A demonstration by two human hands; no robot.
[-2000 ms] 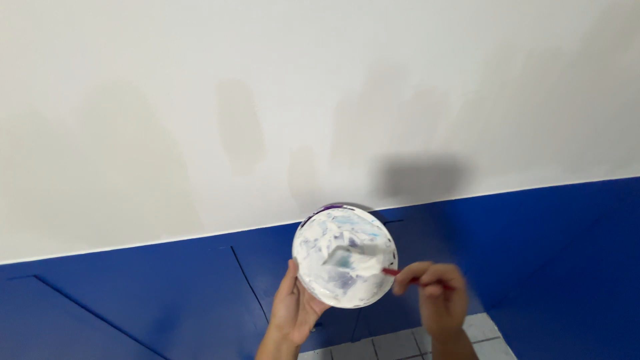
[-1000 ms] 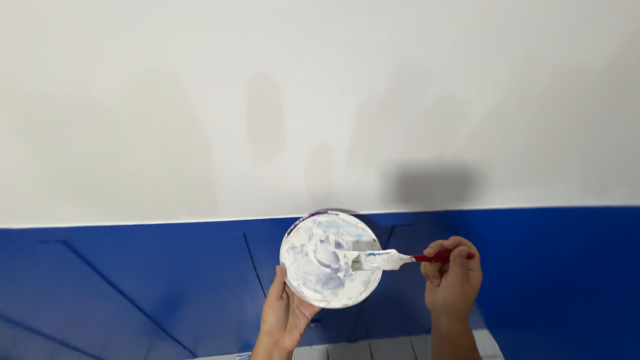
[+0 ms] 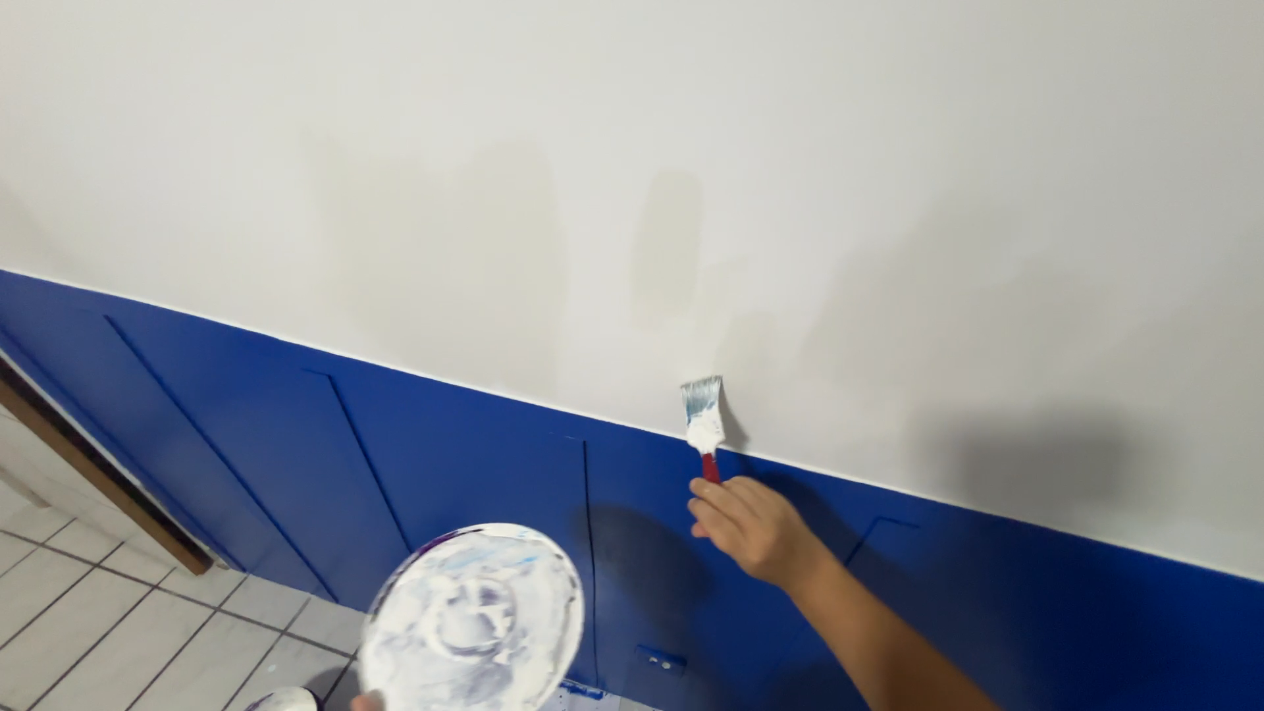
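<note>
My right hand (image 3: 746, 523) grips the red handle of a paintbrush (image 3: 705, 415), its bristles up and coated with white and bluish paint. The brush tip is at the white wall (image 3: 474, 197), just above the edge of the blue panelling (image 3: 474, 454); whether it touches cannot be told. Only a fingertip of my left hand (image 3: 367, 701) shows, at the lower edge of a round lid (image 3: 474, 617) smeared with white paint. That lid is held low, left of the brush. Greyish patches mark the wall around the brush.
White floor tiles (image 3: 118, 632) lie at the lower left, with part of a round, white-topped container (image 3: 284, 701) on them. A brown wooden strip (image 3: 99, 464) slants at the far left. A blue socket plate (image 3: 661, 660) sits low on the panelling.
The brush has left the lid and moved up to the wall above the blue edge. My left hand and the lid sit lower in view. The view has turned and tilted.
</note>
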